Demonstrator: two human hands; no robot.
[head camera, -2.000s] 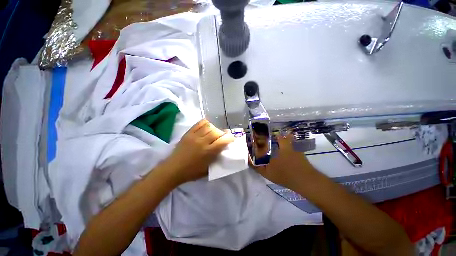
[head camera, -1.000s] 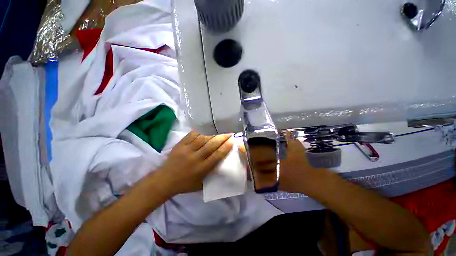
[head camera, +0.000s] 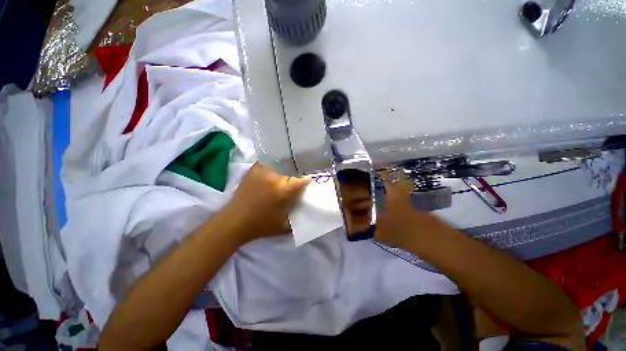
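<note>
A small white piece (head camera: 316, 212) lies at the needle area, just left of the chrome take-up lever guard (head camera: 357, 199). My left hand (head camera: 268, 199) holds the left edge of this piece, fingertips near the needle. My right hand (head camera: 398, 212) is just right of the guard, partly hidden behind it and the tension parts; its fingertips and grip cannot be seen clearly. The white garment body (head camera: 130, 212) is bunched left of the machine head and below my hands, with a green insert (head camera: 209, 161) and red insert (head camera: 139, 99). The needle and presser foot are hidden.
The white sewing machine head (head camera: 425, 75) fills the upper right. Red-bodied thread snips (head camera: 489, 195) lie right of the tension parts. Stacked white pieces (head camera: 31, 199) and blue tape (head camera: 61, 151) are at left, a brown plastic-wrapped packet (head camera: 123, 34) behind. A red bag (head camera: 573, 274) is at lower right.
The view moved nearer the machine, then back slightly. The small white piece hangs at a changed angle, and my left hand's fingers are more bunched. Both hands remain beside the needle area.
</note>
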